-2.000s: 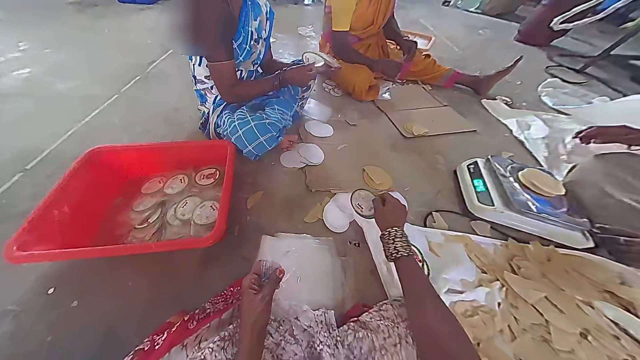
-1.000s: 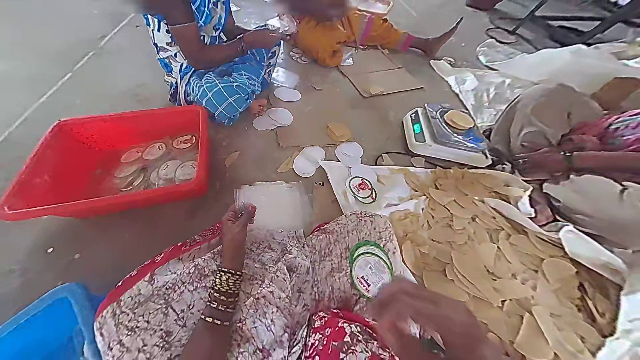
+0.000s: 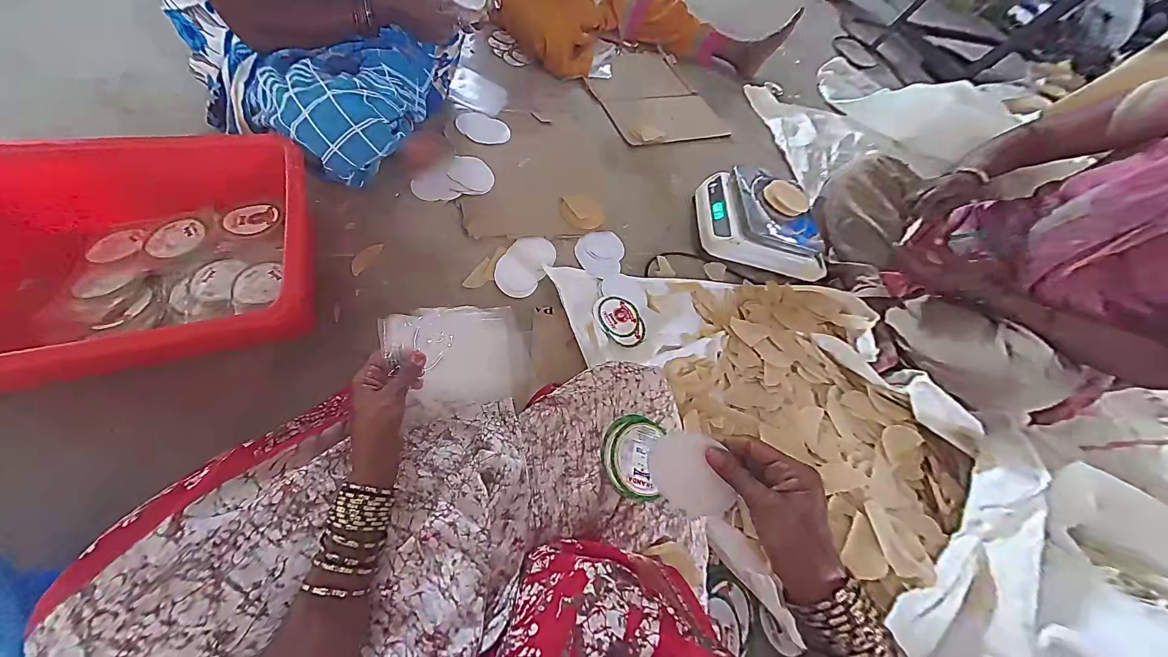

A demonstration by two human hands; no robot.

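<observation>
My left hand (image 3: 387, 388) pinches the left edge of a clear plastic bag (image 3: 415, 342), over a stack of clear bags (image 3: 479, 351) lying on the floor in front of my lap. Between the thumb and fingers of my right hand (image 3: 762, 474) is a white paper disc (image 3: 691, 474), held above my lap. Just left of that disc, round printed labels with green rims (image 3: 630, 456) lie on the patterned cloth over my knee. Another round printed label (image 3: 620, 321) rests on a white sheet beyond the knee.
A red plastic tub (image 3: 297, 246) at left holds packed discs. Thin beige pieces (image 3: 794, 392) cover the sheet at right. A digital scale (image 3: 716, 219) carries a beige stack. White discs (image 3: 525, 265) and cardboard (image 3: 662, 119) lie ahead. Other people sit ahead and at right.
My right hand was empty-looking and blurred low over the lap a second ago; now it holds a white disc beside the labels. Earlier it was reaching ahead to a round label near the white discs.
</observation>
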